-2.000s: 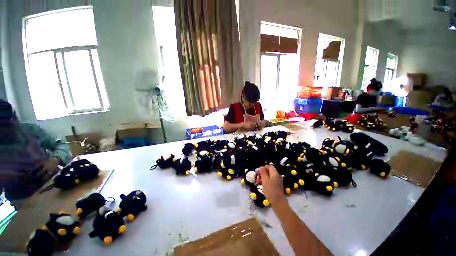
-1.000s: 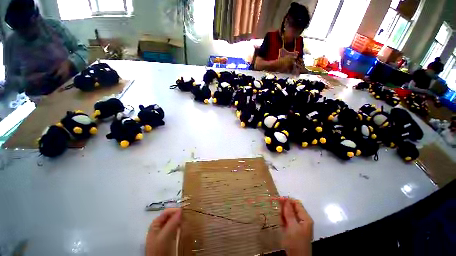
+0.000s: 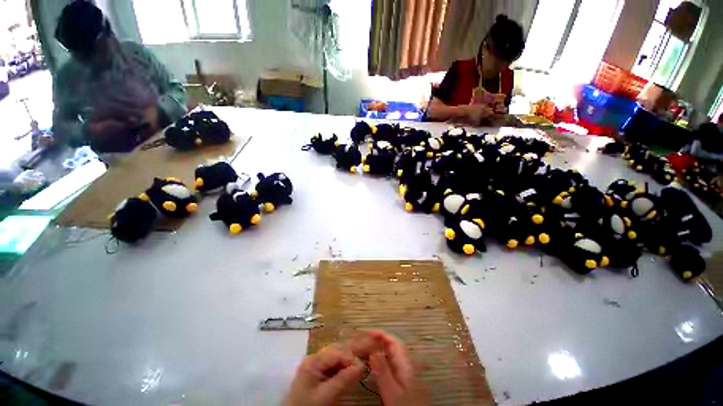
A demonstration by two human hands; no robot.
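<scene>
My left hand [image 3: 327,376] and my right hand [image 3: 387,363] are close together over the lower part of the ribbed cardboard mat [image 3: 396,305]. Both have pinched fingertips. A short dark curl of sewing thread [image 3: 366,381] shows between them. The right hand is blurred. No needle can be made out. Silvery thread snips [image 3: 290,323] lie at the mat's left edge, left of and above my left hand.
A large penguin pile [image 3: 507,186] spreads across the right of the glossy white table [image 3: 198,317]. A smaller penguin group [image 3: 236,208] lies at left, partly by another cardboard sheet [image 3: 95,194]. Two people sit across the table; another is partly visible at far right.
My right hand has left the penguin pile seen two seconds ago. One second ago my hands were apart with thread stretched between them; now they have come together over the mat.
</scene>
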